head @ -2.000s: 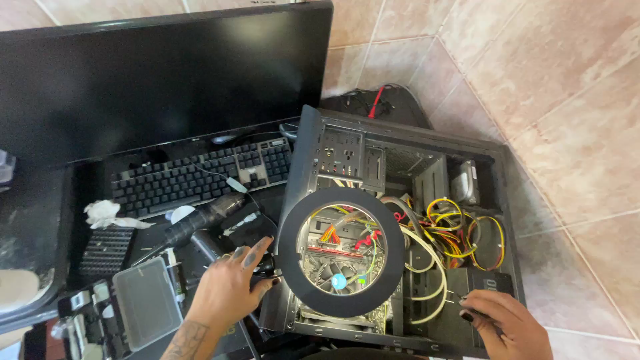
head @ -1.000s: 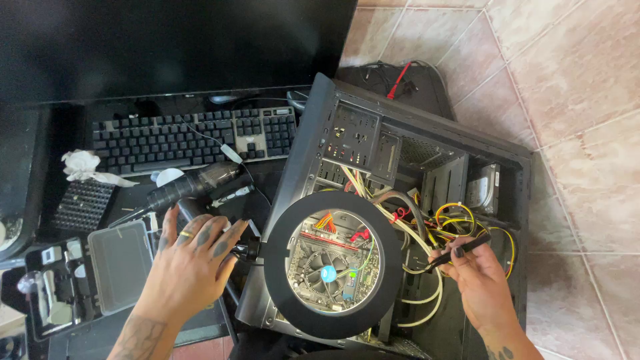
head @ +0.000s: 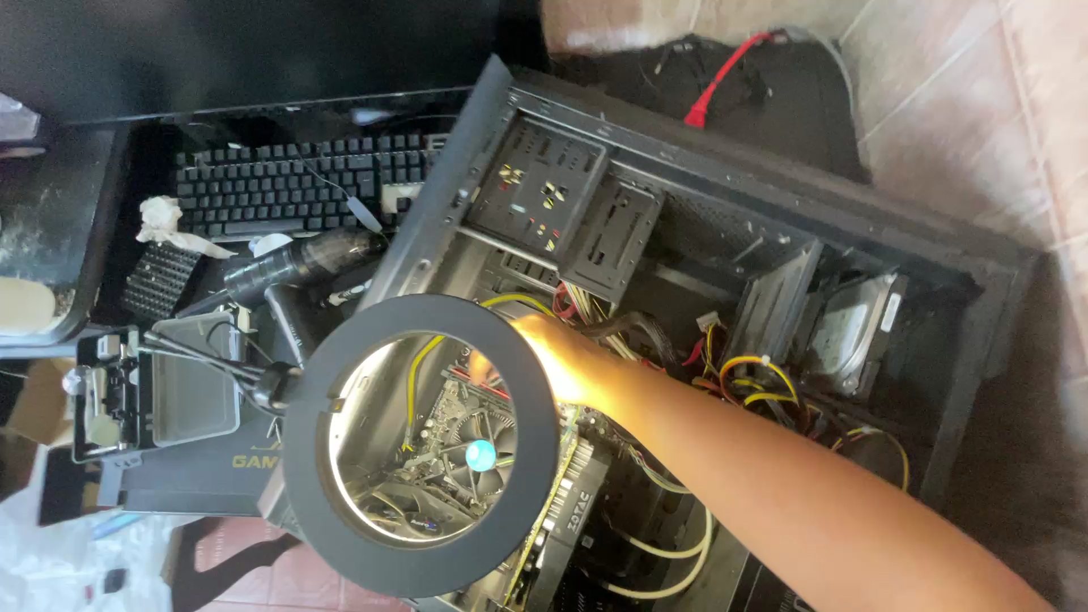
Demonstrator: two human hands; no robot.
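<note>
My right hand (head: 552,357) reaches into an open black computer case (head: 850,204), partly behind the rim of a ring-light magnifier (head: 314,484). Its fingertips are near the motherboard, blurred and partly hidden, so what they touch or hold cannot be told. Through the lens a CPU cooler fan (head: 482,456) with a blue hub shows, along with a yellow cable (head: 414,374). Beside the magnifier's right rim lies a Zotac graphics card (head: 578,510). Bundled power cables (head: 765,374) sit near a hard drive (head: 854,331). My left hand is out of view.
A black keyboard (head: 280,191) lies below a monitor (head: 238,51). Left of the case are a heat gun or dryer-like black tool (head: 297,263), an open toolbox with a clear lid (head: 197,378) and crumpled tissue (head: 161,217). A red cable (head: 722,81) runs behind the case.
My right hand has moved left from the loose cables to behind the magnifier; the black pen-like tool seen in it earlier no longer shows. My left hand has left the magnifier and the view.
</note>
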